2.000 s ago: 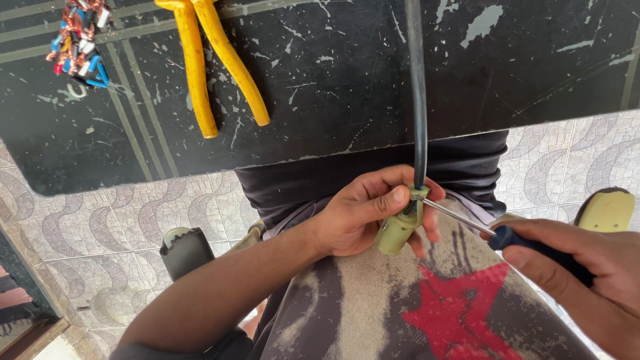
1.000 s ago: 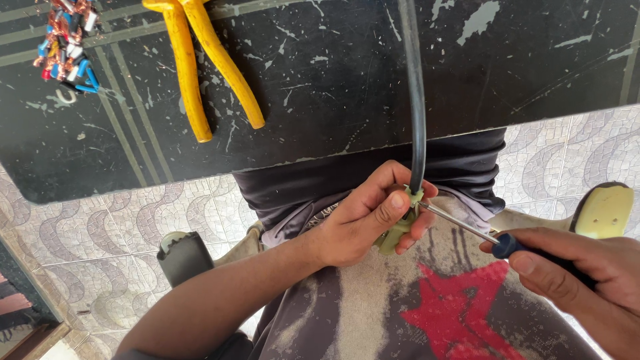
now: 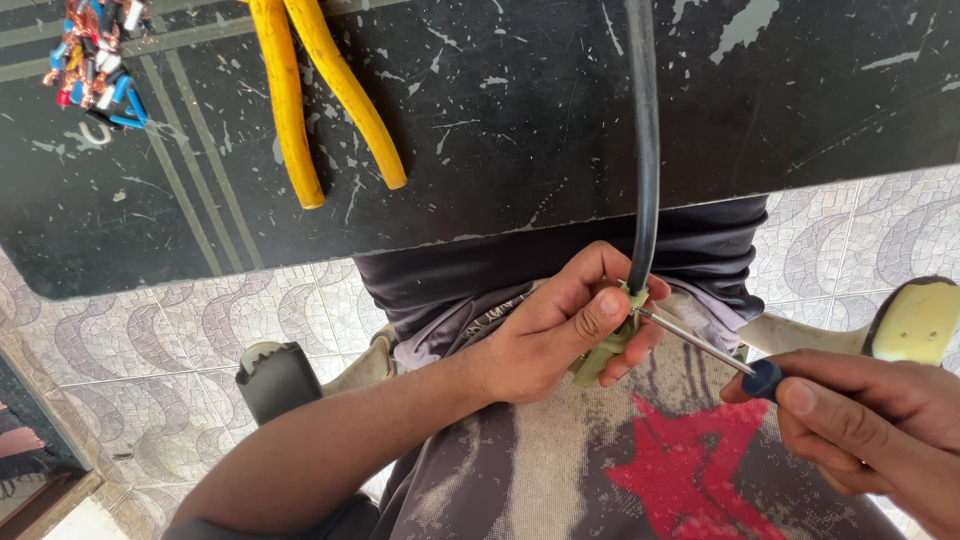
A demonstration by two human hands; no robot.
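Note:
My left hand (image 3: 555, 330) grips a pale green plastic electrical connector (image 3: 598, 360) over my lap, its fingers hiding much of it. A thick black cable (image 3: 646, 150) comes down across the table into the top of that connector. In my right hand (image 3: 862, 427) is a screwdriver with a dark blue handle (image 3: 762, 379). Its metal shaft (image 3: 697, 342) points up and left, and the tip meets the connector's side close to where the cable enters. My right palm and fingers cover most of the handle.
Yellow-handled pliers (image 3: 285, 105) lie on the scratched black table (image 3: 480, 150). Left of them is a heap of wire offcuts (image 3: 94, 60) with bare copper strands. Chair armrests stand at both sides, one black (image 3: 277, 382), one with exposed yellowish padding (image 3: 915, 322). The table's front edge is just beyond my hands.
Two seconds ago more of the connector's green body showed below my left fingers; now it is turned and more covered. The screwdriver tip remains at the connector.

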